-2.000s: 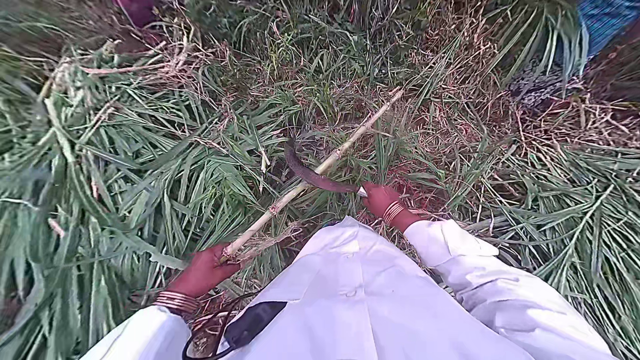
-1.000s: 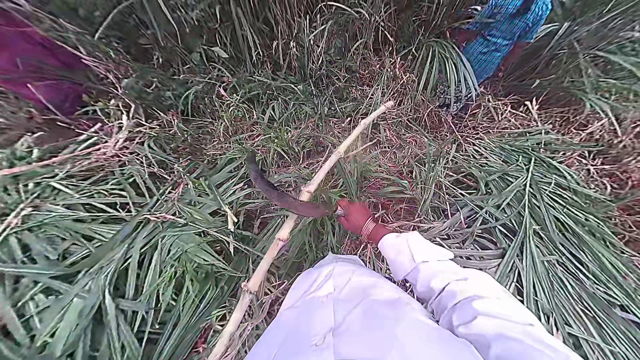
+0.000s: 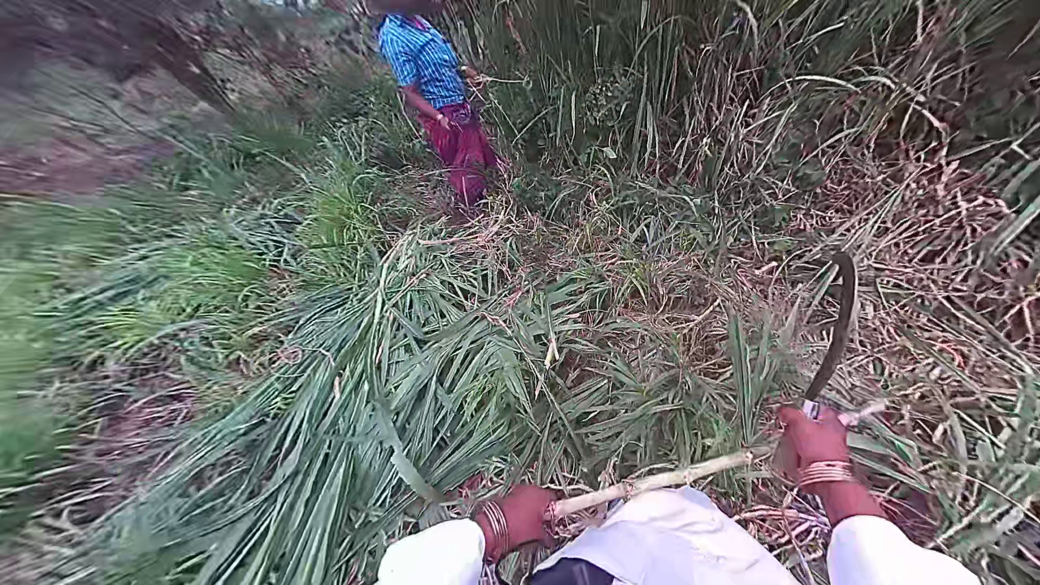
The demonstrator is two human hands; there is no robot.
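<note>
A pale, jointed plant stalk lies almost level in front of my white garment. My left hand is closed around its left end. My right hand grips the handle of a sickle, whose dark curved blade points up and away from me. The stalk's right part passes at my right hand, and its tip shows just beyond; whether those fingers also hold the stalk I cannot tell. Both wrists carry bangles.
Cut long green leaves lie in a thick layer at the left. A person in a blue checked shirt stands farther off, beside tall standing grass. Dry stems and straw cover the ground at the right.
The view has swung strongly, and the other person now shows at upper left of centre. The blade, earlier across the stalk, now points up away from it. My left hand is back in view.
</note>
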